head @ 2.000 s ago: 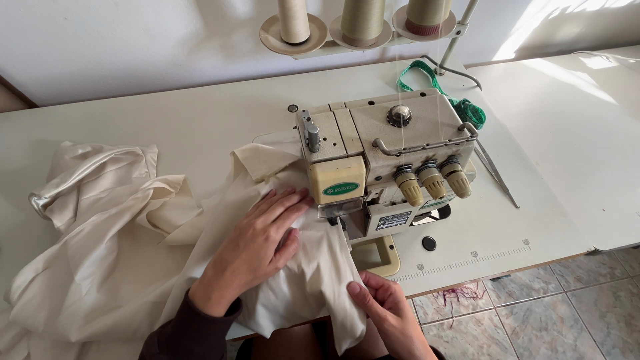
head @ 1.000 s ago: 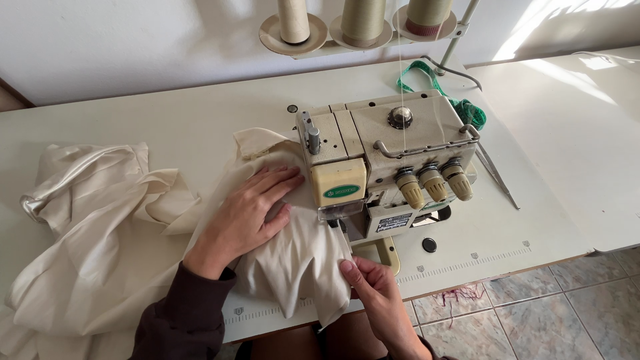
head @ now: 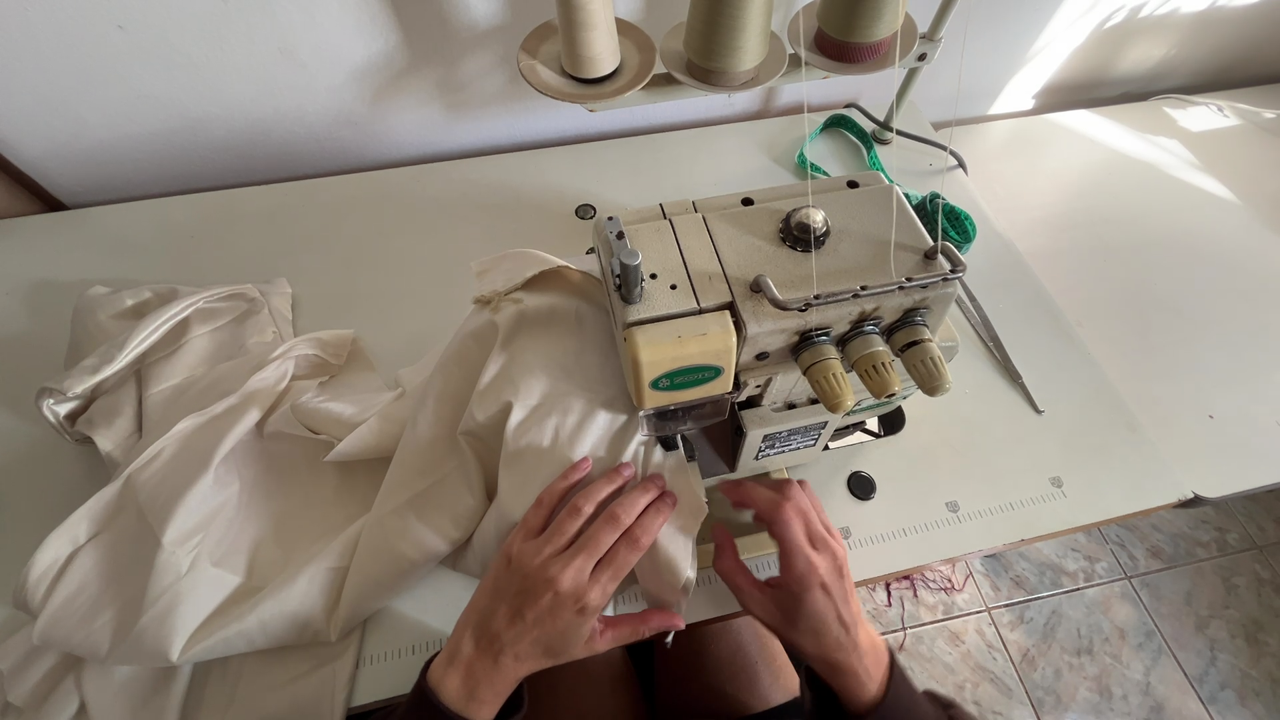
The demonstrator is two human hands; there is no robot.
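Cream satin fabric [head: 400, 480] lies in folds across the left of the table, and its right edge runs under the presser foot area of an overlock sewing machine [head: 690, 370]. My left hand [head: 580, 570] rests flat on the fabric just in front of the needle area, fingers spread. My right hand [head: 800, 580] is to the right of the fabric edge, fingers curved and apart, a little blurred, with nothing seen between them. The needle and foot are mostly hidden under the machine's head.
Thread cones [head: 730, 40] stand on a rack behind the machine. A green tape measure [head: 940, 220] and metal tweezers [head: 1000, 345] lie on the white table [head: 1080, 400] beside it. A black round plug [head: 861, 485] sits near the printed ruler. Thread scraps [head: 925, 583] lie on the tiled floor.
My left hand has moved toward the table's front edge, over the fabric. My right hand has let go of the fabric's edge and moved up beside it.
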